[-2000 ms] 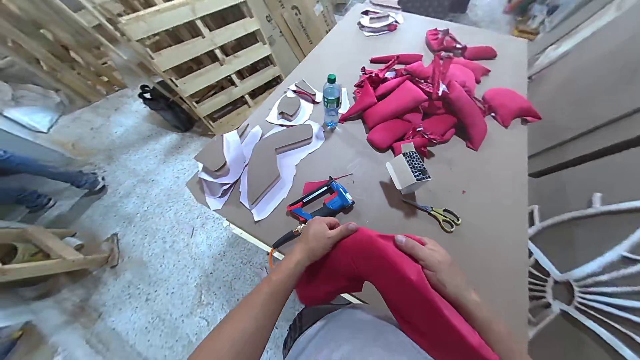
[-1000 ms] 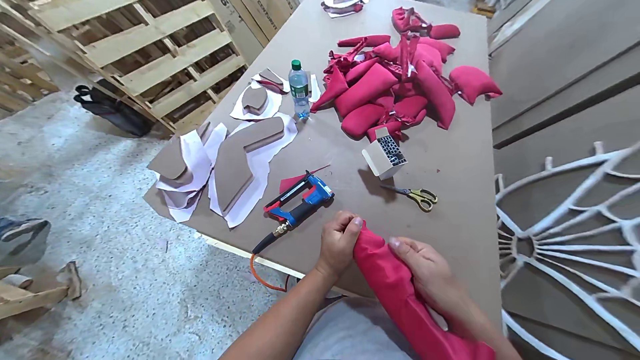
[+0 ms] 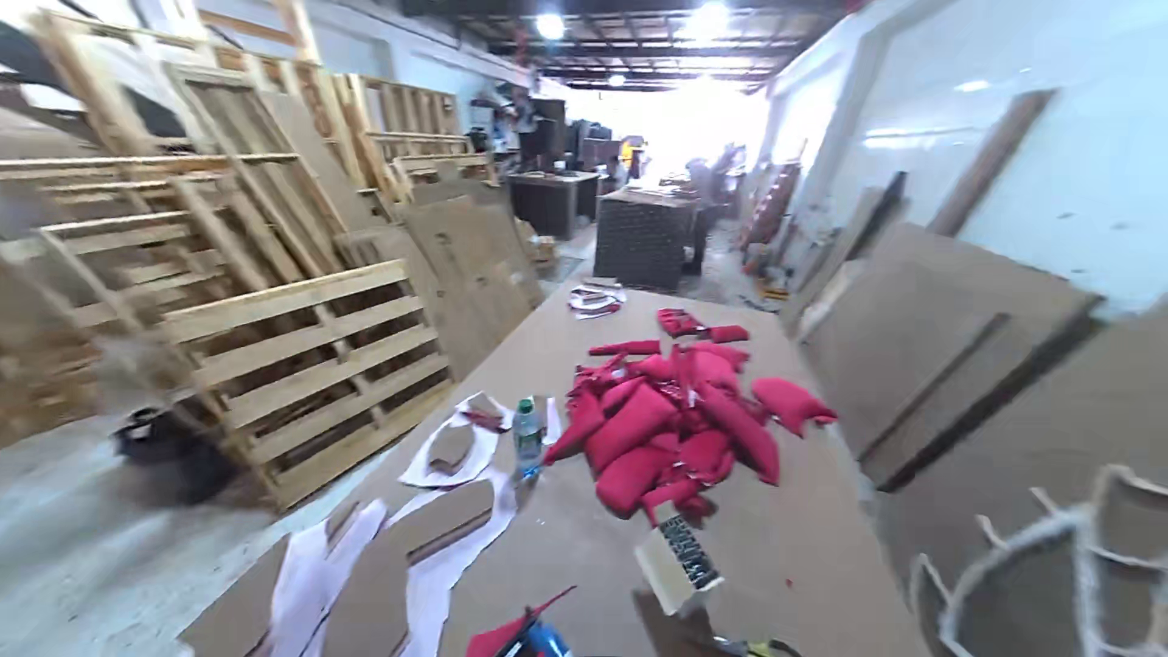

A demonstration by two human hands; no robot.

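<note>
Neither of my hands shows in the head view, so what they hold is hidden. A heap of red fabric cushions (image 3: 675, 420) lies on the long table (image 3: 785, 557). Nearer stands a small white box (image 3: 673, 568) with dark contents. At the bottom edge, the blue stapler-like air tool (image 3: 546, 639) and the scissors (image 3: 757, 648) are partly cut off. A clear plastic bottle with a green cap (image 3: 527, 440) stands left of the heap. Cut brown boards (image 3: 365, 575) lie over white sheets (image 3: 429, 584) at the table's left side.
Wooden pallets (image 3: 319, 374) lean along the left, with a black bag (image 3: 173, 456) on the floor. Large brown panels (image 3: 931, 338) lean at the right wall, near a pale curved frame (image 3: 1013, 557). A person (image 3: 701, 210) stands beside a far dark workbench (image 3: 643, 237).
The view has swung up toward the far end of the room. Both my hands and the red fabric they held have left the picture.
</note>
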